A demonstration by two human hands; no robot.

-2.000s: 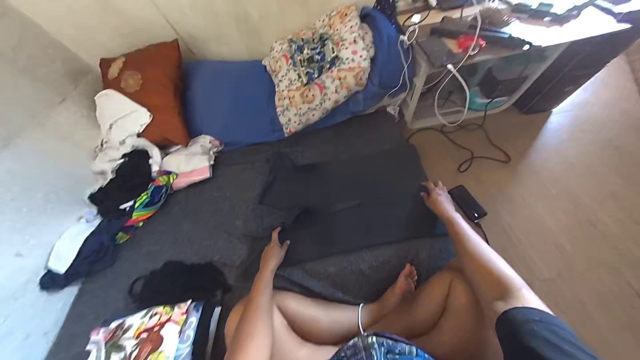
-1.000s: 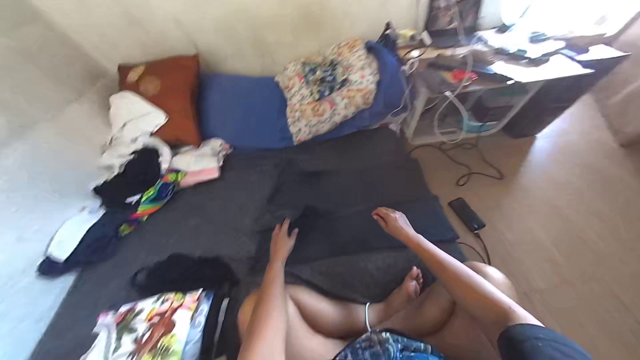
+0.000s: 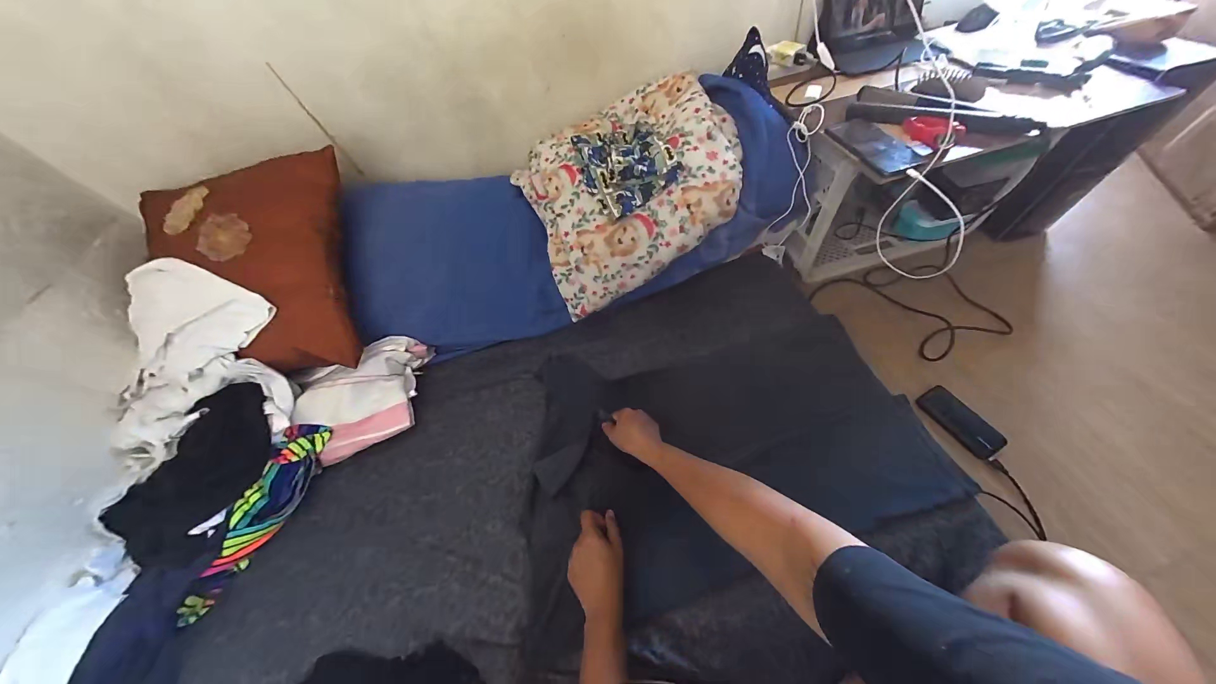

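Observation:
A dark garment [image 3: 741, 427] lies spread on the dark grey bedding in front of me. My right hand [image 3: 634, 434] pinches the cloth near its upper left part, beside a folded-over flap [image 3: 568, 446]. Below it, my left hand [image 3: 597, 556] rests at the garment's lower left, with its thumb and fingertips close together; whether cloth is between them cannot be made out. The garment's other end reaches the right edge of the bedding.
Rumpled clothes [image 3: 190, 475] and a rust-brown cushion [image 3: 275, 256] lie at the left. Behind are a blue pillow [image 3: 446, 261] and a printed cloth [image 3: 655, 190]. A phone [image 3: 961, 421] with a cable lies on the floor, near a cluttered desk [image 3: 1073, 90].
My right hand has moved left from the garment's right end to its upper left part and taken hold of cloth. A flap there is now folded over.

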